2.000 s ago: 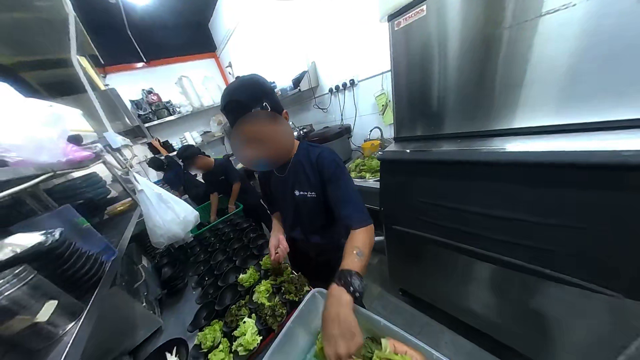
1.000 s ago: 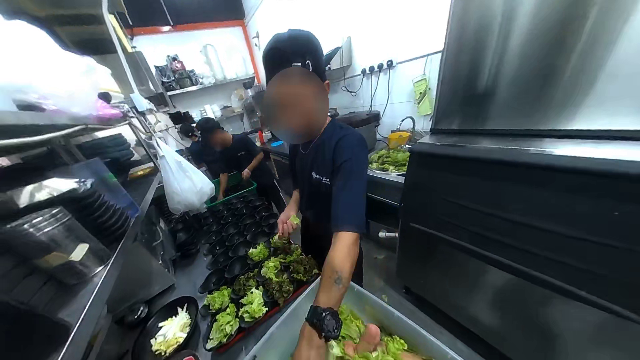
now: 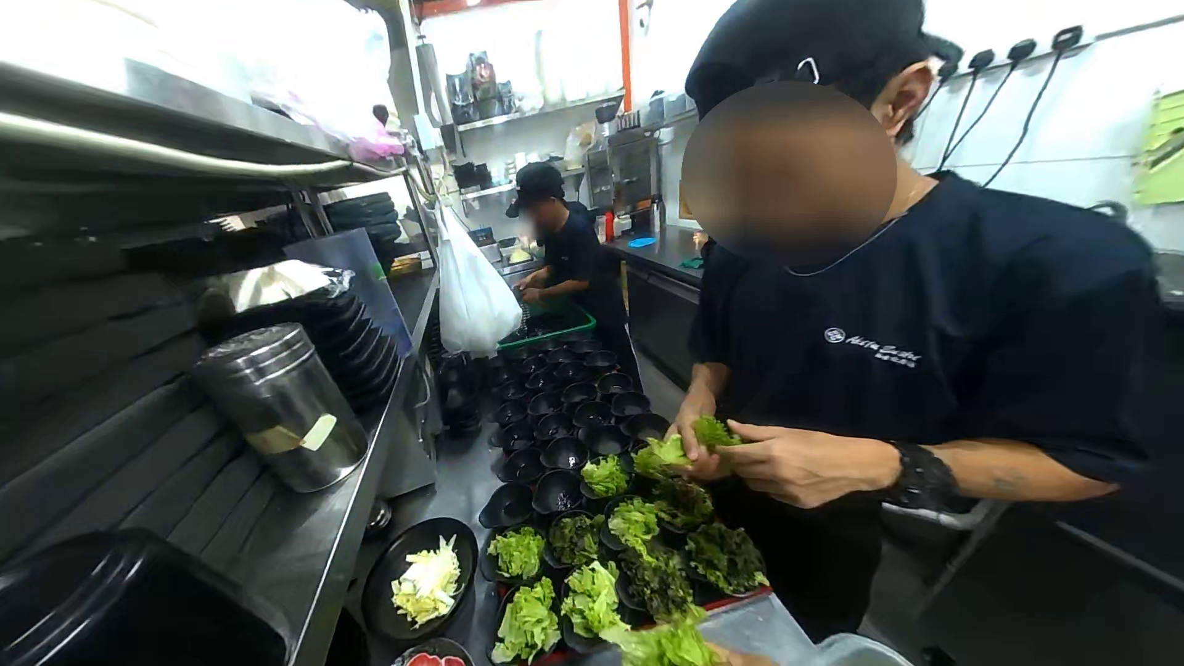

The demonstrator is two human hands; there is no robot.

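At the bottom edge, a small part of my right hand point(image 3: 740, 658) shows against a bunch of green lettuce point(image 3: 671, 644), which it holds; most of the hand is cut off. My left hand is out of view. Just beyond stand black bowls with green lettuce point(image 3: 527, 622) and dark red-green leaf lettuce point(image 3: 726, 558), on a red-edged tray point(image 3: 740, 599). Many empty black bowls point(image 3: 564, 453) stand in rows behind them. Across the bowls, a co-worker's two hands point(image 3: 786, 462) hold green lettuce leaves point(image 3: 712, 433).
A black plate point(image 3: 375, 583) of shredded pale vegetable lies left on the steel counter point(image 3: 453, 490). A steel canister point(image 3: 287, 407) and stacked black dishes stand on the left shelf. A white bag point(image 3: 472, 287) hangs ahead. Another co-worker point(image 3: 564, 240) stands by a green crate point(image 3: 578, 324).
The co-worker's arm has left the plastic tub, and both their hands are now together at lettuce over the bowls. My right hand shows by lettuce above the near bowls. The view has turned left.
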